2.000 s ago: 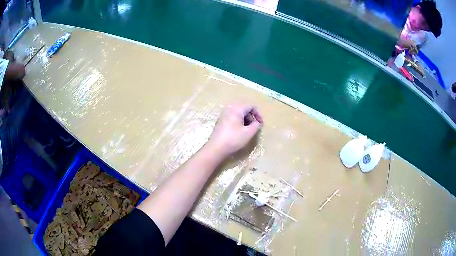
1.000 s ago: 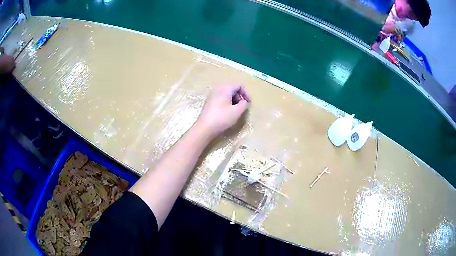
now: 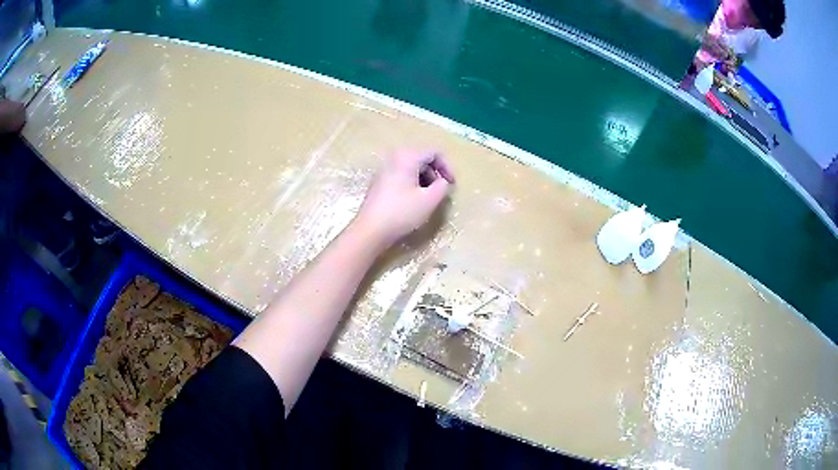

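Observation:
My left hand (image 3: 409,191) is above the middle of the tan bench, back of the hand up, with thumb and fingertips curled together. Whether a tiny piece is between the fingertips cannot be told. My right hand is not in view. A messy brown and clear glue block (image 3: 447,344) lies near the front edge of the bench, below and right of my left hand, with thin sticks and a white blob on it. Two crossed thin sticks (image 3: 581,320) lie loose to its right. Two white glue bottles (image 3: 634,242) lie side by side by the belt.
A green conveyor belt (image 3: 515,106) runs behind the tan bench (image 3: 230,119). A blue-and-white tube (image 3: 84,64) lies far left, near another person's hand (image 3: 11,116). A blue bin (image 3: 78,367) of brown flat pieces stands below. Another person (image 3: 735,32) is beyond the belt.
The view has shifted, so the bench things sit further left and higher in the picture. My left hand stays over the same part of the bench, fingers still curled.

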